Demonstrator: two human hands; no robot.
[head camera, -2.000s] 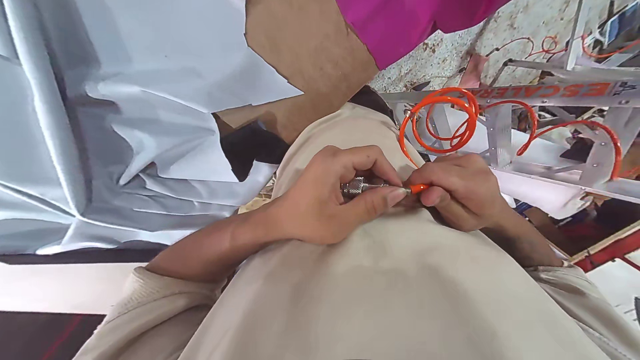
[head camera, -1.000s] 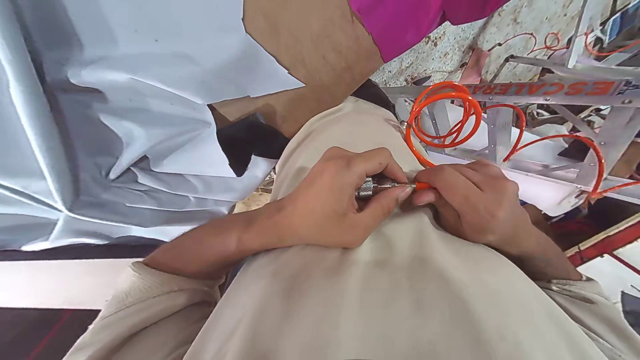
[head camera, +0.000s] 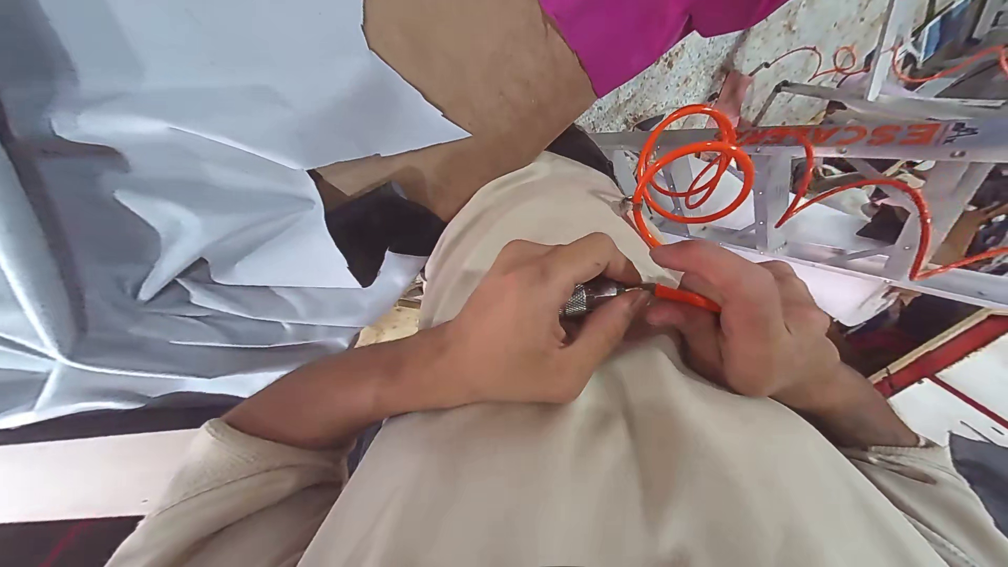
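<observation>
My left hand (head camera: 535, 323) grips a knurled metal fitting (head camera: 591, 298) between thumb and fingers, low over my beige shirt (head camera: 630, 472). Close by on the right, my right hand (head camera: 740, 315) pinches the end of an orange coiled air hose (head camera: 685, 297). The hose end meets the narrow tip of the fitting, or lies right against it; how far it is pushed on cannot be told. From my right hand the hose loops upward and runs off to the right. Part of the fitting is hidden in my left palm.
Light grey sheet material (head camera: 213, 157) drapes at the left, beside a brown leather-like piece (head camera: 488, 79) and magenta material (head camera: 630, 31). An aluminium ladder (head camera: 858, 142) with printed writing lies at the right, with the hose across it. A red-edged surface (head camera: 937, 354) is at the far right.
Both hands stay close together at the fitting and the hose end. The orange loops above my right hand have shifted and spread a little.
</observation>
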